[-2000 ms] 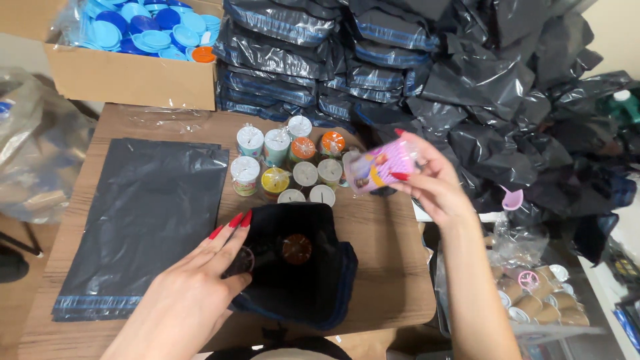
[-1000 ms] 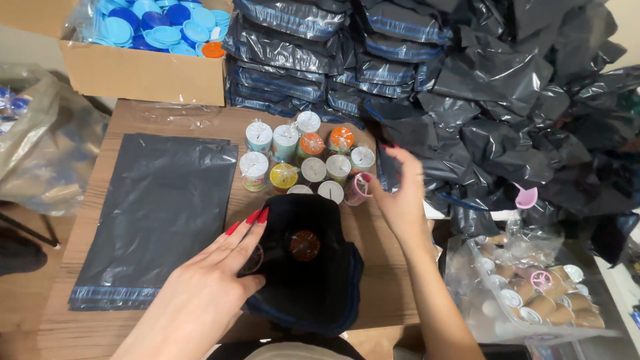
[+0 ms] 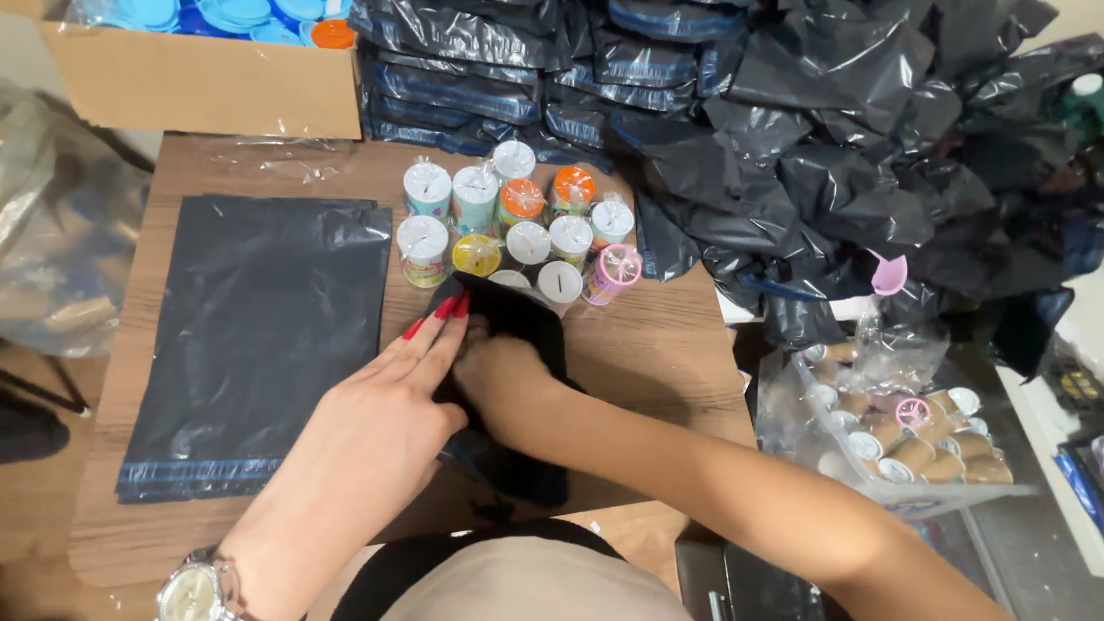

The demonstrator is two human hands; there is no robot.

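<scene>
My left hand (image 3: 401,392), with red nails and a wristwatch, rests at the left rim of an open black plastic mailing bag (image 3: 526,479), its fingers on the rim. My right hand (image 3: 500,371) reaches down inside that bag; its fingers and anything in them are hidden. Just behind the bag stand several wrapped cylindrical tins with slotted lids: a white-lidded tin (image 3: 559,283), a yellow-lidded one (image 3: 476,256), an orange-lidded one (image 3: 521,200) and a pink one (image 3: 614,273) at the right end of the front row. A stack of flat black bags (image 3: 267,336) lies left of my left hand.
A cardboard box (image 3: 207,82) of blue lids stands at the back left. Piled black packages (image 3: 466,86) line the back and right. A pink scoop-like piece (image 3: 889,272) hangs at the right, above a clear plastic bin (image 3: 940,492) of cardboard tubes.
My right hand held the pink tin in the air, then set it beside the other tins; now the hand is inside the black bag. My left hand stays at the bag's left rim.
</scene>
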